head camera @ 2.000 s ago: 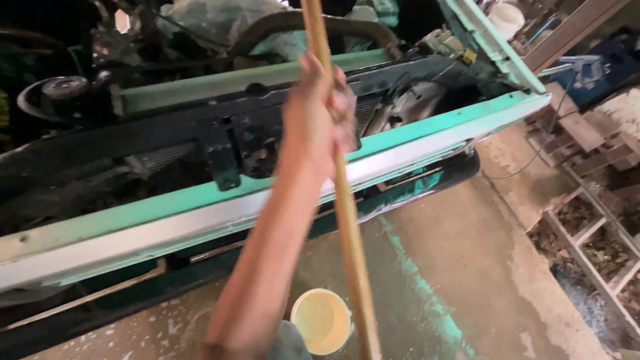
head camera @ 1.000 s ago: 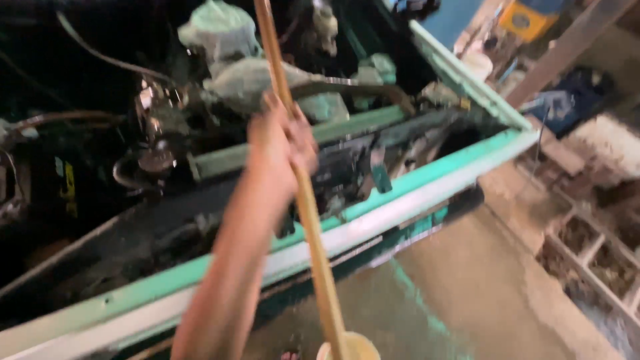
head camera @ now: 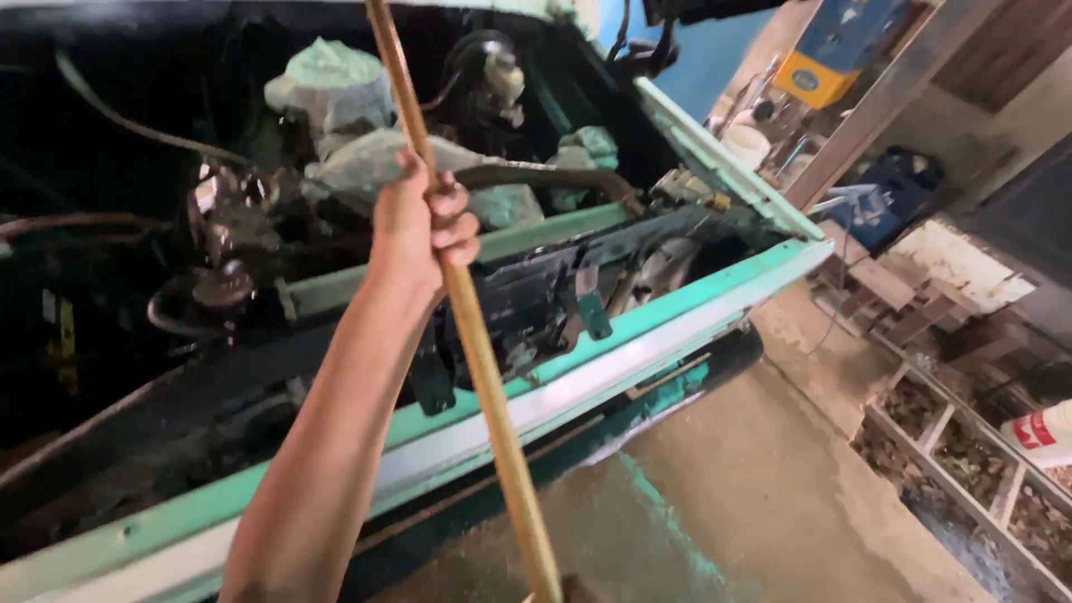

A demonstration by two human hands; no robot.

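Note:
My left hand is closed around a long, slim wooden pole, thumb uppermost. The pole slants from the top edge down to the bottom edge, in front of an open vehicle engine bay. Behind the hand are a hose and engine parts under greyish-green coverings. Below the hand runs the vehicle's front panel, with a green upper edge and a pale strip. The pole's lower end is out of frame. My right hand cannot be made out; a small dark patch beside the pole at the bottom edge is unclear.
A dark bumper juts out under the front panel, above a concrete floor streaked with green. At right are a metal ladder-like frame, wooden pieces, a white container with red marking and a slanting post.
My left hand stays closed on the pole throughout. The pale bucket seen on the floor in the earlier frames is no longer plainly visible. The view has swung to show more engine bay.

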